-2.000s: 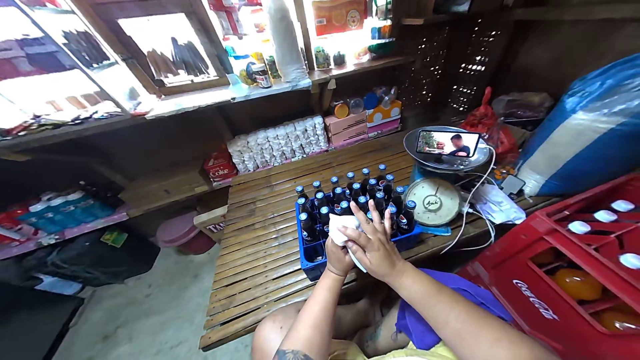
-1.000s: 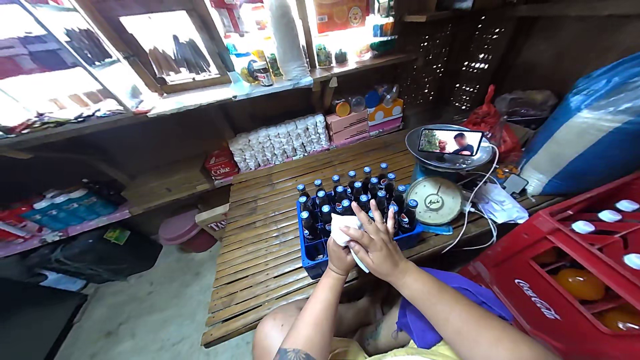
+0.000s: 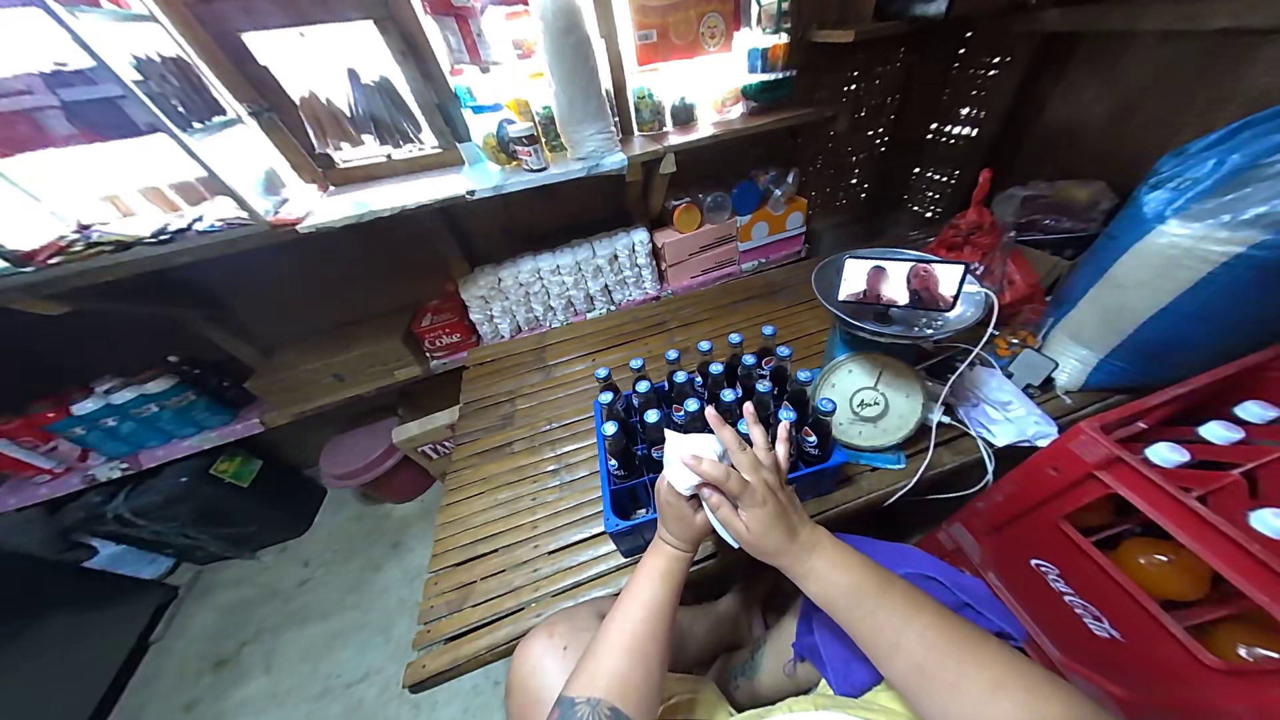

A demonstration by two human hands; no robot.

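My left hand (image 3: 682, 510) is closed around a white cloth or tissue (image 3: 690, 462), at the near edge of a blue plastic crate (image 3: 628, 535). Over it lies my right hand (image 3: 758, 490), fingers spread, palm side against the white material. Whatever the cloth may cover is hidden. Capped Pepsi bottles (image 3: 618, 455) with dark contents stand upright in the crate, just beyond the hands; a near left compartment holds no bottle. The crate rests on a bamboo-slat table (image 3: 530, 470).
A dial scale (image 3: 870, 402) bears a metal pan with a phone (image 3: 900, 284) and a white cable. A red Coca-Cola crate (image 3: 1010, 540) stands at right, a blue and white sack (image 3: 1150, 260) behind it. White packets (image 3: 560, 285) and pink boxes (image 3: 697, 250) line the back.
The picture on the phone has changed. Both hands remain together at the white cloth, with only slight shifts of the fingers.
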